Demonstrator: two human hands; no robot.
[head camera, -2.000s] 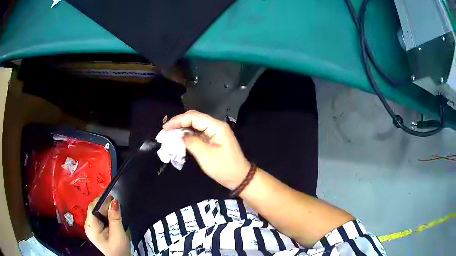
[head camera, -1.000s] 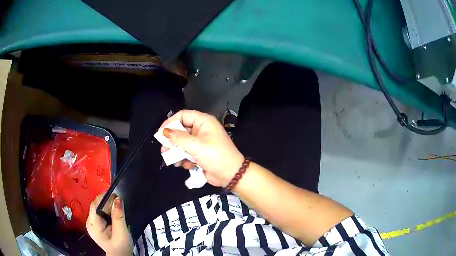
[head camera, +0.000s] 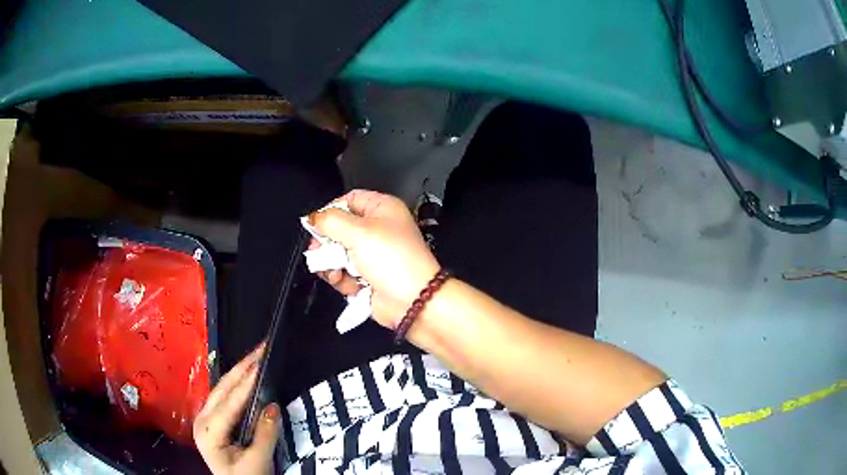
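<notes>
The display panel (head camera: 276, 339) is seen nearly edge-on as a thin dark slab, held upright and slanting over my lap. My left hand (head camera: 237, 417) grips its near end between thumb and fingers. My right hand (head camera: 376, 250), with a dark red beaded bracelet at the wrist, pinches a crumpled white wipe (head camera: 327, 257) at the panel's far end. Part of the wipe hangs below the fingers. The panel's faces are mostly hidden by the angle.
A black tray (head camera: 212, 278) with red film-wrapped material (head camera: 149, 325) stands at the left inside a cardboard box (head camera: 19, 371). A black mat (head camera: 297, 46) overhangs the green bench (head camera: 520, 74). A black cable (head camera: 706, 139) loops beside grey equipment (head camera: 803, 32) at the right.
The panel and my left hand have moved right, and the panel now stands steeper. My right hand has shifted slightly up, keeping the wipe at the panel's far end.
</notes>
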